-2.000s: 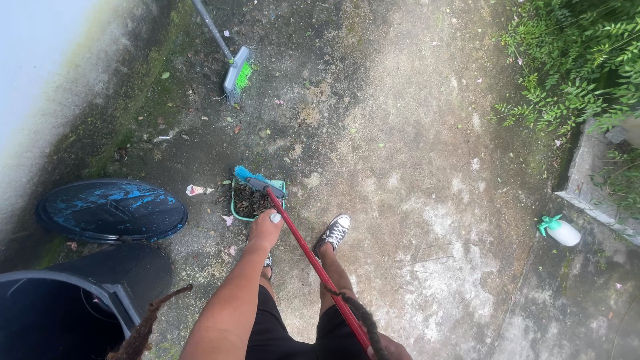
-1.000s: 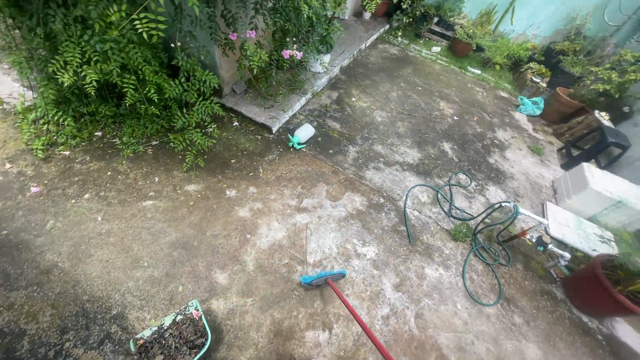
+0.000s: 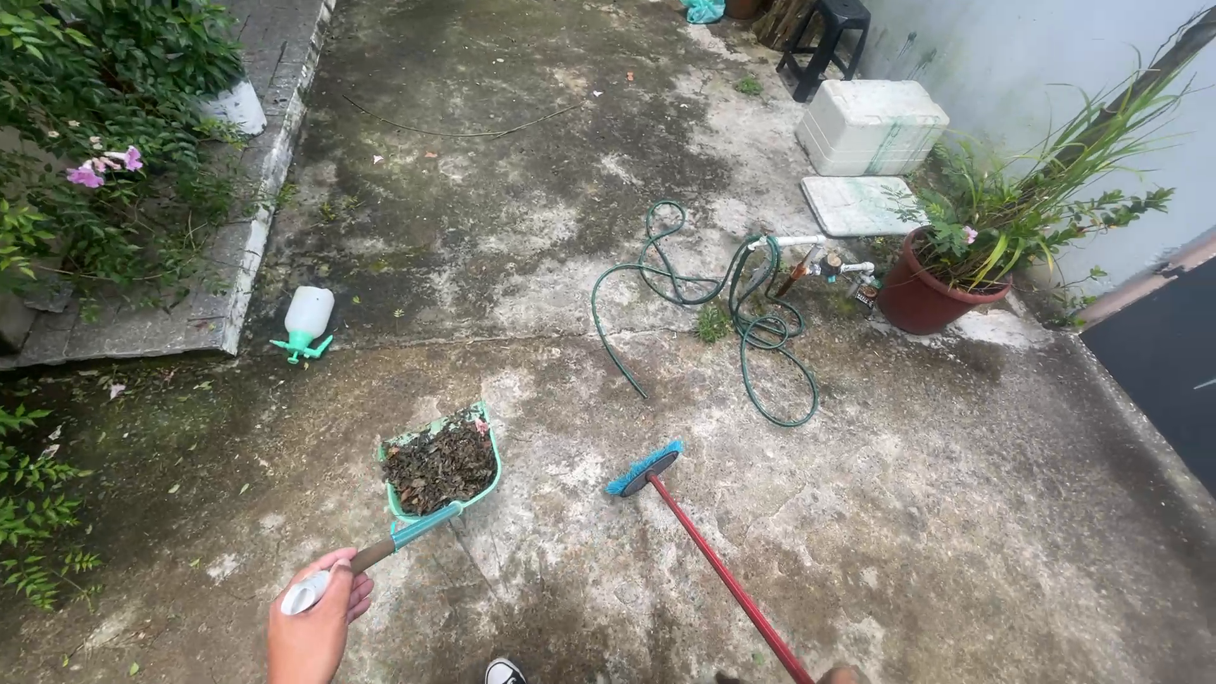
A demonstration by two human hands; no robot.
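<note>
My left hand [image 3: 318, 608] grips the handle of a green dustpan [image 3: 492, 475], which is loaded with dead leaves and dirt [image 3: 442, 467] and held out at the left of centre. A broom with blue bristles [image 3: 646, 467] and a red pole [image 3: 727, 575] lies to the right of the dustpan, its head apart from it. The pole runs down to my right hand [image 3: 841, 675], of which only a small part shows at the bottom edge, at the pole; its fingers are hidden.
A green hose [image 3: 746, 332] lies coiled ahead by a pipe and tap. Further right stand a potted plant [image 3: 936, 294], a foam box [image 3: 869, 128], its lid [image 3: 860, 205] and a black stool [image 3: 831, 43]. At left are a spray bottle [image 3: 309, 313] and a raised kerb [image 3: 256, 228] with plants.
The view has swung widely, away from the black bin and its lid. The dustpan, at my feet two seconds ago, is now out in front with my left hand on its handle.
</note>
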